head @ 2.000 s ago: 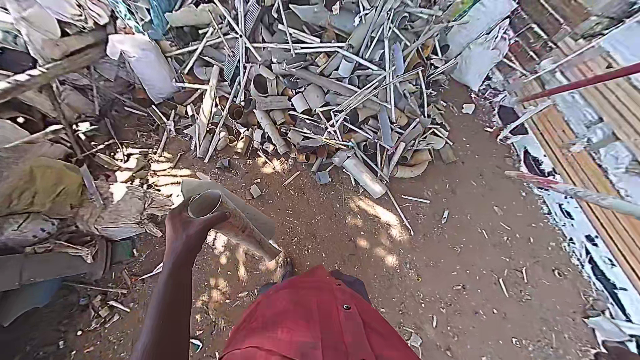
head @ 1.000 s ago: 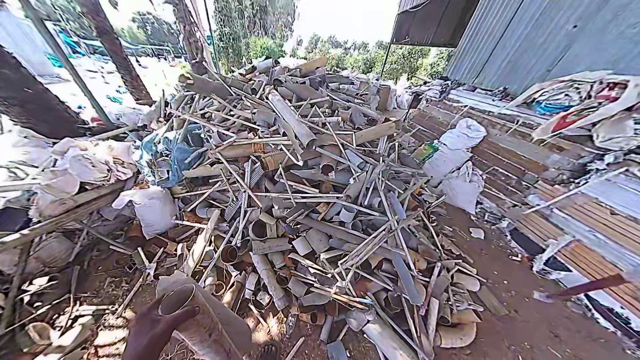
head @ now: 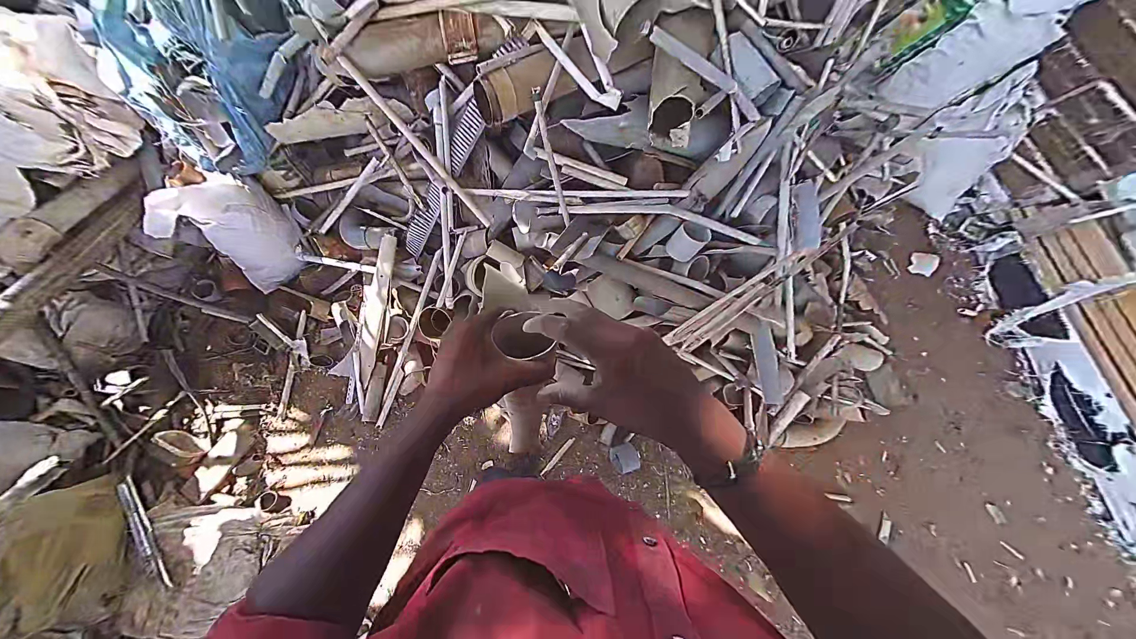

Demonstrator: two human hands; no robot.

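Observation:
My left hand is closed around a grey plastic pipe piece, its round open end facing up toward me. At the right side of that end, my right hand has its fingers curved over the rim, the thumb and a finger apart; whether it bears any of the weight cannot be told. The pipe's lower part is largely hidden by the hands. Just beyond them lies a heap of scrap pipes, thin strips and broken pipe pieces.
A white sack and blue netting lie at the left of the heap. Cloth-like scraps cover the lower left. Brown soil with small fragments runs along the right, beside wooden planks and white sheeting.
My right hand has come into view at the pipe's rim. The left hand with the pipe, at the lower left before, is now in front of my body. The view has tilted down again.

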